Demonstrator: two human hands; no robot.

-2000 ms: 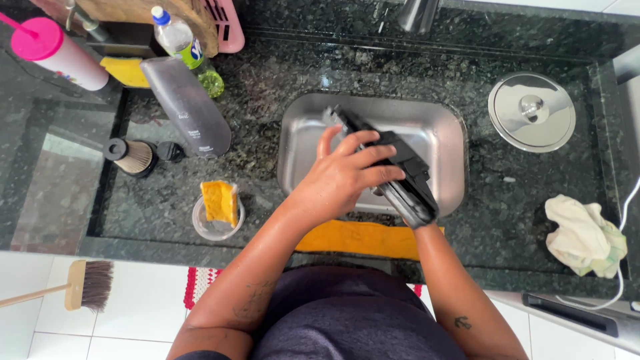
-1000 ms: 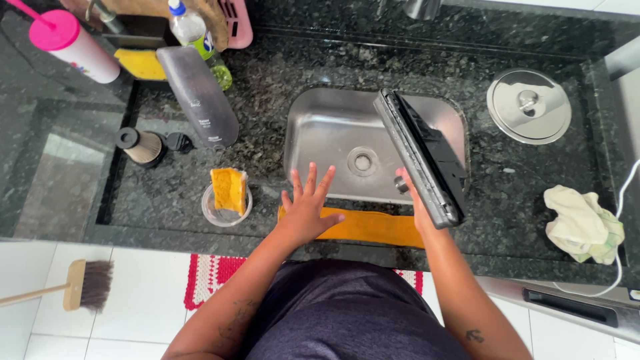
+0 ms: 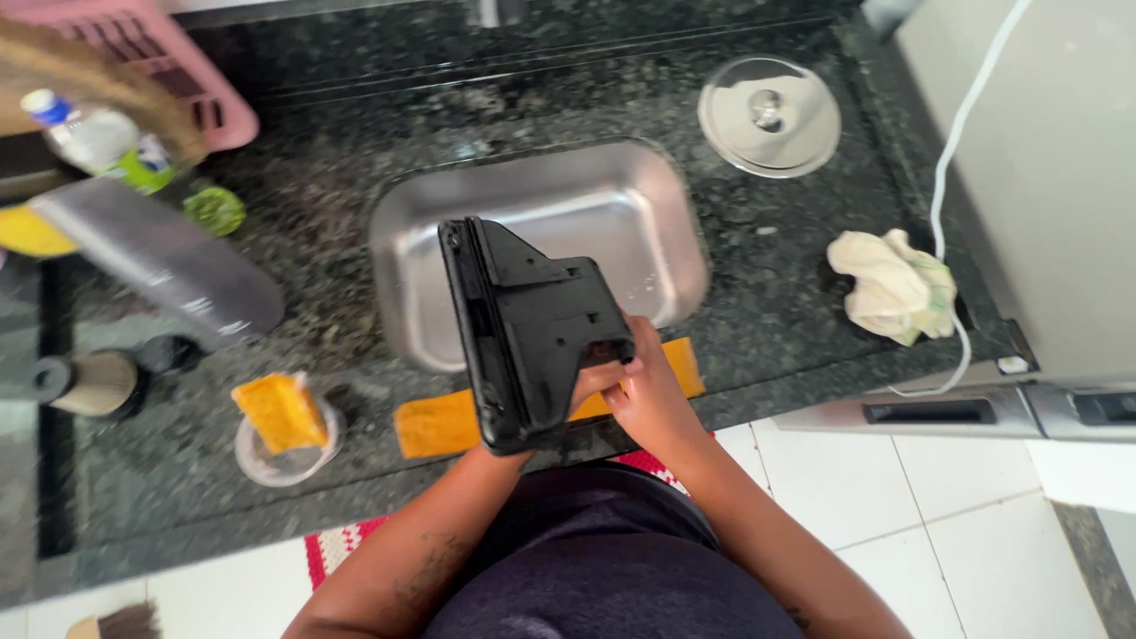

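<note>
A black plastic vacuum-cleaner floor head, as far as its shape shows [image 3: 541,328], is held up over the front of the stainless steel sink [image 3: 577,191]. My right hand [image 3: 652,390] grips it at its narrow neck end. Most of my left hand [image 3: 595,382] is hidden behind the black part; some of its fingers show near the neck, beside my right hand, and their exact hold cannot be seen. Beneath both hands an orange cloth [image 3: 439,424] lies along the counter's front edge.
Left on the granite counter are a plastic tub [image 3: 288,466] with a yellow sponge [image 3: 280,413], a cylindrical filter [image 3: 93,383], a grey translucent container [image 3: 169,262] and a detergent bottle [image 3: 98,142]. Right are a steel lid [image 3: 769,117], a crumpled cloth [image 3: 892,284] and a white cord [image 3: 945,177].
My left hand, open and apart from the black part one second ago, has come to it beside my right hand. The black part has turned and moved left relative to the sink. The view has shifted.
</note>
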